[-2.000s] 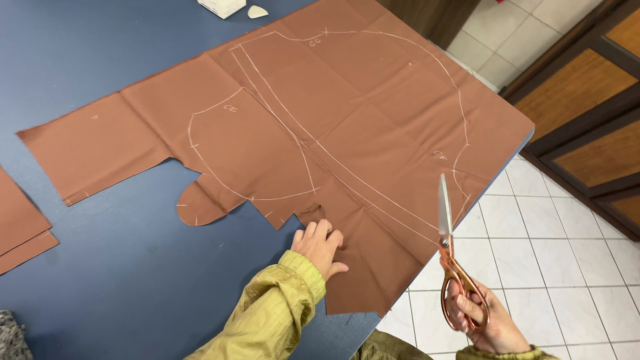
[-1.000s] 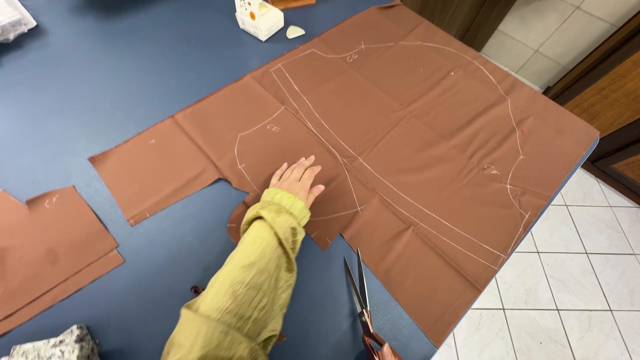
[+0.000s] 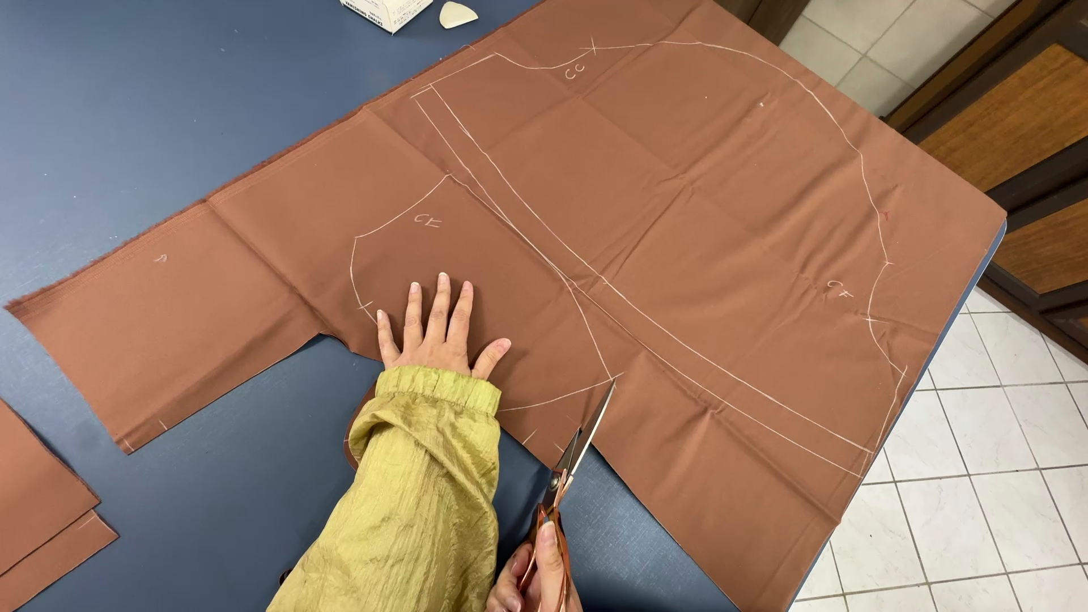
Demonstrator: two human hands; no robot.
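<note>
A large brown fabric with white chalk outlines lies over the blue table. Flat on it, fingers spread, my left hand presses inside the smaller curved outline at the left. My right hand grips the copper-coloured handles of a pair of fabric scissors at the bottom centre. The scissor blades are parted at the fabric's lower edge, one tip near the corner where the chalk lines meet. The yellow-green left sleeve hides part of a rounded fabric edge.
Cut brown fabric pieces lie at the lower left of the blue table. A white box and a chalk piece are at the top. Beyond the table's right edge are floor tiles and a wooden cabinet.
My left hand has moved from the fabric's lower edge onto the smaller outline. The scissors have gone from the right table edge to the fabric's lower edge near my left hand.
</note>
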